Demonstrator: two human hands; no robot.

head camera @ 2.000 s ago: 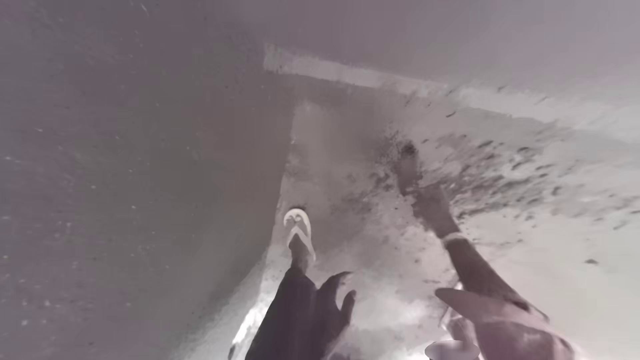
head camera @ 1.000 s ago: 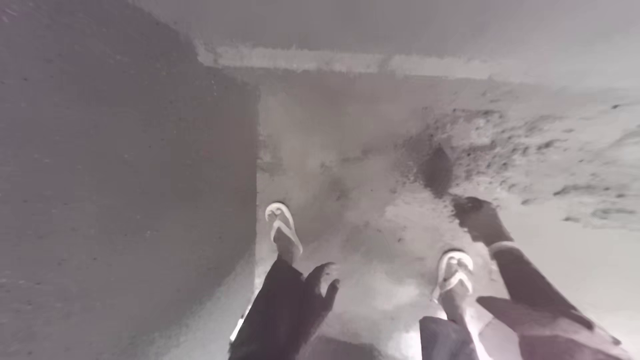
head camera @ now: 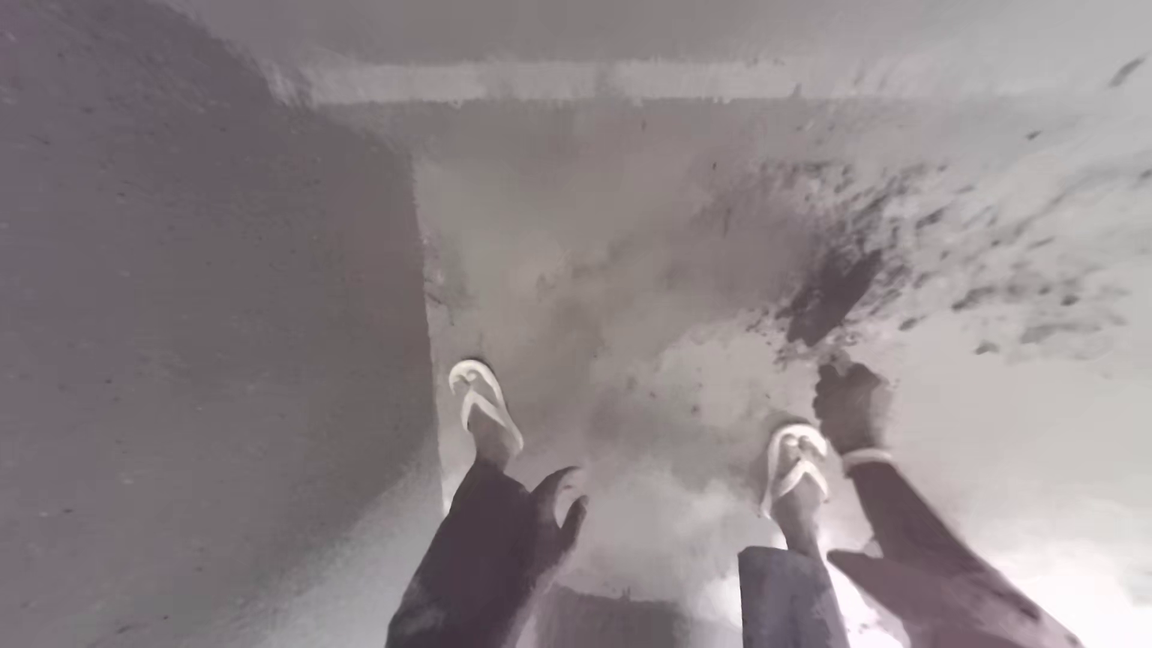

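My right hand [head camera: 846, 409], with a pale band at the wrist, is closed at the near end of a dark, flat hand tool [head camera: 832, 297], whose exact kind is blurred. The tool's far end points up and to the right, low over the floor among dark loose crumbs [head camera: 972, 292]. My left hand [head camera: 562, 517] hangs beside my left leg, thumb and fingers apart and nothing between them. Both my feet are in pale thong sandals, the left [head camera: 486, 405] and the right [head camera: 796, 468], the right one close to my right hand.
A dark, flat surface [head camera: 225, 342] borders the floor [head camera: 576, 360] on the left, its edge running beside my left sandal. Across the top lies a pale straight strip [head camera: 558, 81]. Dark patches mark the floor, and bright glare shows at the lower right.
The tool, upright in the view earlier, now tilts to the right in my right hand. My right sandal, not seen two seconds ago, is in view. The view has turned somewhat.
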